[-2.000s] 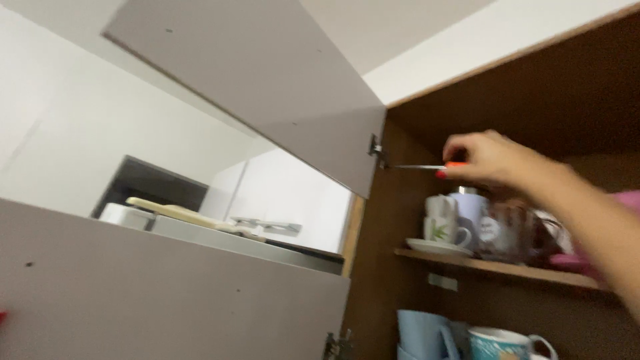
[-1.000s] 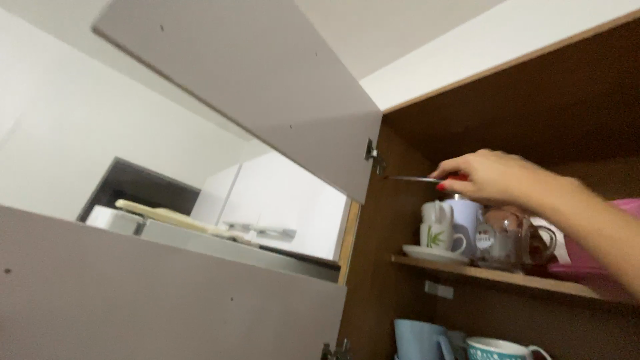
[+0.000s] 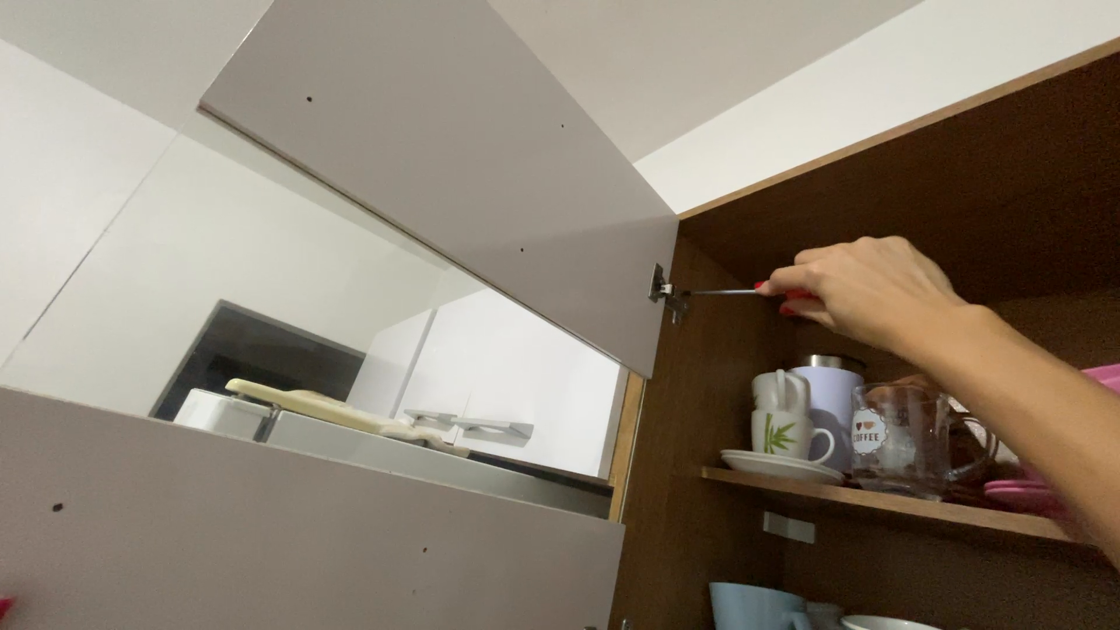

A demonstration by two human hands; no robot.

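Observation:
My right hand (image 3: 875,289) is closed around the red handle of a screwdriver (image 3: 722,291), whose metal shaft points left. Its tip is at the metal cabinet hinge (image 3: 665,291) on the inner side wall of the brown wooden cabinet. That hinge joins the wall to the upper grey door panel (image 3: 455,131), which stands swung out to the left. Below it is the lower grey door (image 3: 306,525), also swung out. At the far left edge a small red spot shows, too little to tell what it is; my left hand cannot be made out.
Under my right arm, the wooden shelf (image 3: 875,503) holds stacked white cups (image 3: 781,429) on saucers, a lilac tumbler (image 3: 831,411), a clear glass mug (image 3: 901,437) and pink dishes (image 3: 1024,494). A light blue mug (image 3: 757,608) stands lower. Beyond the doors are white cabinets (image 3: 525,385).
My right hand stays by the upper hinge with the screwdriver. Its tip, apart from the blur, remains at the hinge. The doors have not plainly moved.

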